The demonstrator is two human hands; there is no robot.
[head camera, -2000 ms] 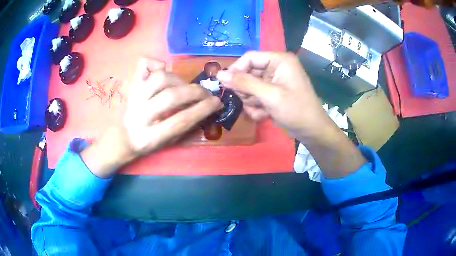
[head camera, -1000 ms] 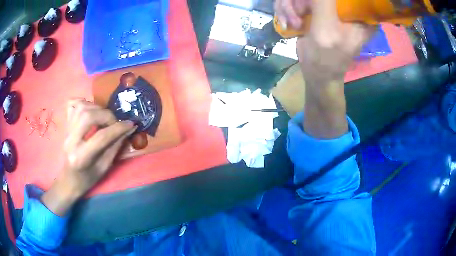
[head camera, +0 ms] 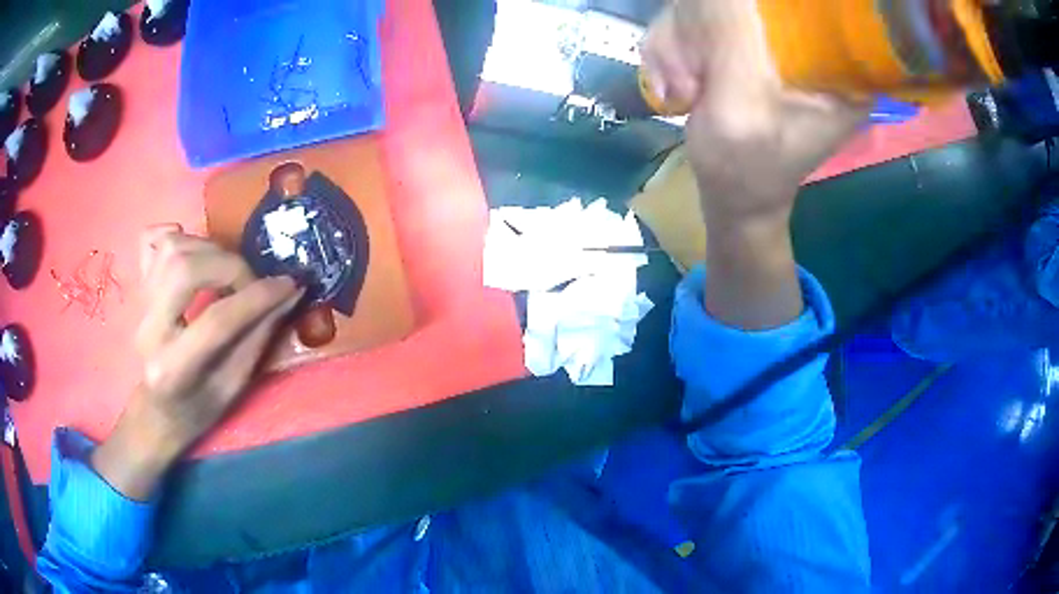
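A dark round housing [head camera: 337, 250] with a white piece on top [head camera: 286, 230] sits in the orange-brown fixture [head camera: 383, 290] between two reddish-brown knobs. My left hand [head camera: 209, 319] is at the housing's lower left edge with its fingertips touching it; whether they hold a small part cannot be told. My right hand [head camera: 749, 128] is raised at the upper right and grips the orange-yellow electric screwdriver [head camera: 859, 46], which is cut off by the top edge. Its tip cannot be made out clearly.
A blue parts bin [head camera: 279, 87] is behind the fixture. Several dark housings [head camera: 93, 122] stand at left near reddish wire scraps [head camera: 87, 284]. Crumpled white paper [head camera: 586, 290], tan cardboard [head camera: 674, 209] and a silvery metal tray [head camera: 523, 52] are at right. A black cord crosses my right sleeve.
My right hand left the fixture and took hold of the screwdriver, now slightly lower than a second ago. My left hand moved to the housing's lower left edge. The camera view turned right.
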